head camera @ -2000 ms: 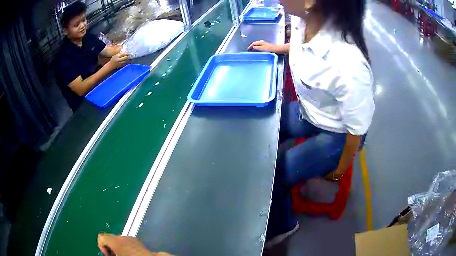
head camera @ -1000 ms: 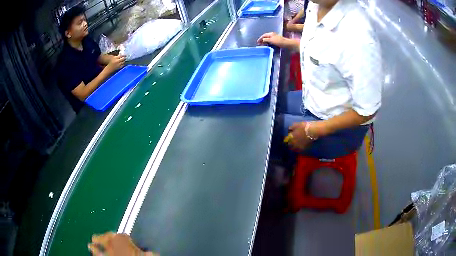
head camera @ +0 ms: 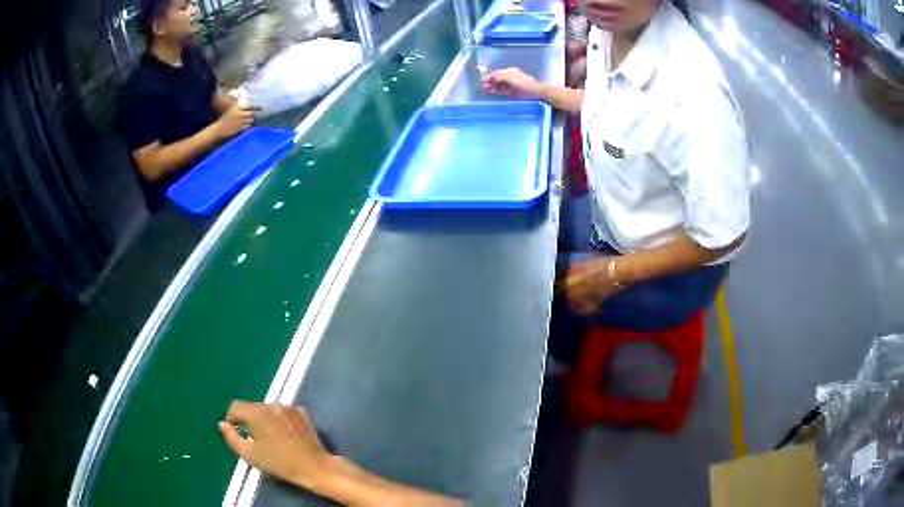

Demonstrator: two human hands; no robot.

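My right hand (head camera: 276, 438) reaches in from the bottom edge, over the pale rail between the green conveyor belt (head camera: 188, 361) and the dark bench top (head camera: 436, 317). Its fingers are curled with the thumb near them; whether a small part is between them cannot be told. My left hand is not in view. Small white parts (head camera: 241, 258) lie scattered along the belt, beyond my hand. A blue tray (head camera: 461, 158) stands on the bench top, further along.
A co-worker in a white shirt (head camera: 664, 149) sits on a red stool (head camera: 634, 371) at right. Another person (head camera: 178, 109) is across the belt, by a blue tray (head camera: 230, 170) and whitish bag (head camera: 302, 77). A carton flap (head camera: 765, 479) and clear bag (head camera: 872, 426) are lower right.
My right hand has moved up and slightly right, with more forearm showing. The white-shirted co-worker has turned towards me, and a hand has lifted at the bench. White parts on the belt have shifted.
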